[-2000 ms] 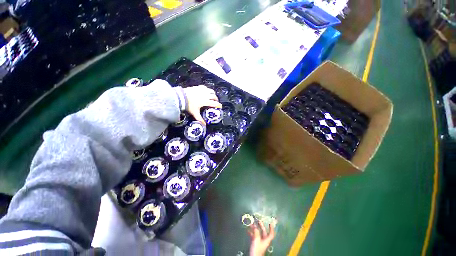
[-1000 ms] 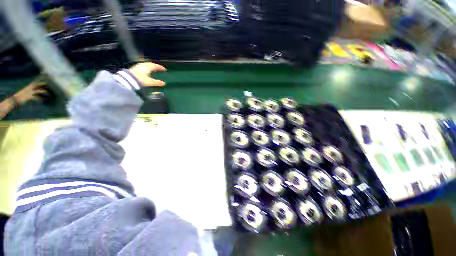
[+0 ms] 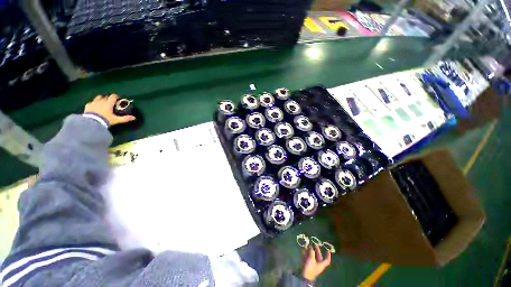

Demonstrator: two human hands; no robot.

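Note:
My left hand (image 3: 105, 110) is at the upper left, over the green belt, with fingers and thumb around a black cylindrical unit (image 3: 124, 106) that shows a pale ring on top. My right hand (image 3: 315, 265) is low, right of centre, with several thin pale rings (image 3: 315, 241) hanging at its fingertips. The black blister tray (image 3: 361, 147) lies between the hands, with rows of upright units (image 3: 279, 214) with pale rings; the pockets at its right side hold none. The white work sheet (image 3: 173, 199) lies left of the tray.
Printed sheets (image 3: 386, 106) lie beyond the tray at right. An open cardboard carton (image 3: 462, 224) with black trays inside stands at lower right. Glossy black stacked trays (image 3: 185, 33) stand beyond the green belt (image 3: 224, 67). A metal post (image 3: 50, 39) rises at upper left.
My left hand has gone from over the tray to the belt at left, and is now at a unit there. My right hand, out of view one second ago, shows again with rings. The view has swung.

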